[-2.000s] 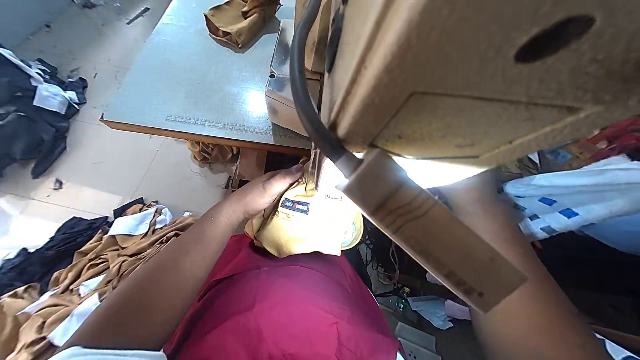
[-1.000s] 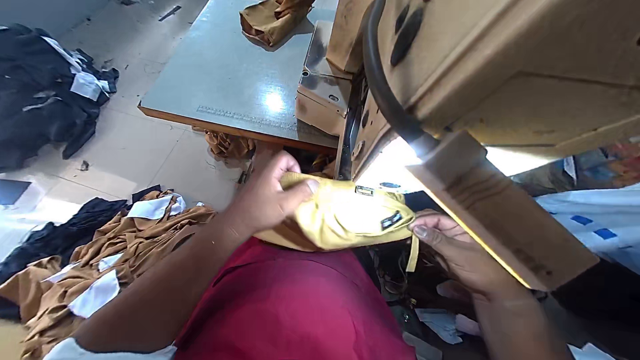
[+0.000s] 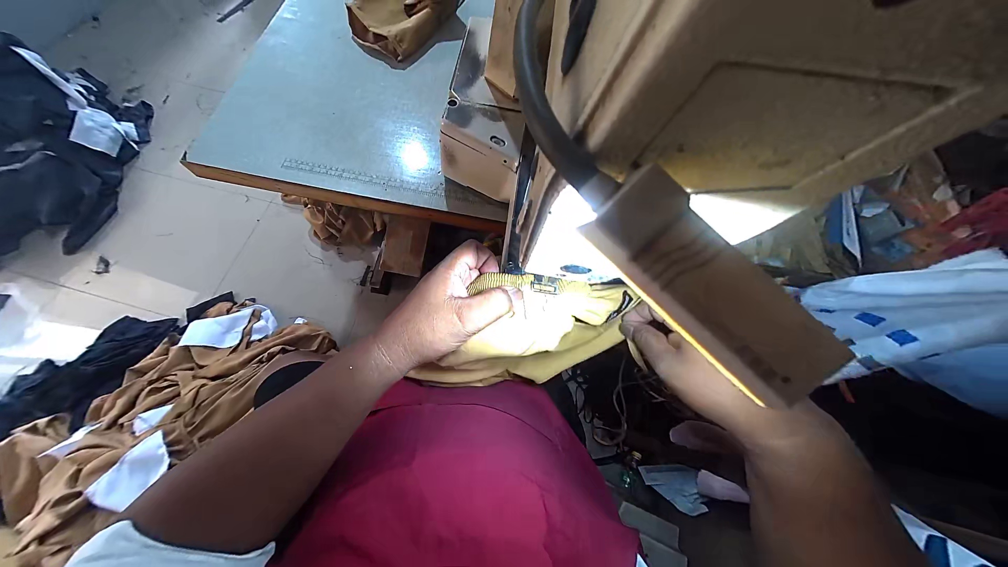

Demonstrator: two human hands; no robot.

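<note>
A yellow fabric garment piece with a ribbed edge and small dark labels lies over my lap, against the front of an industrial sewing machine. My left hand pinches its ribbed edge between thumb and fingers, left of the needle area. On the right, my right hand grips the other end by a dark label, partly below the machine's lamp. The lamp glares on the cloth and machine bed. The needle and presser foot cannot be made out clearly.
The grey table has a printed ruler and a brown cloth bundle. Brown garments with white patches are heaped at left; dark clothes lie on the floor. White cloth with blue squares is at right, cables below.
Two seconds ago the yellow piece hung near the needle area with my left hand on it. One second ago both hands held it spread; now it is bunched closer against the machine.
</note>
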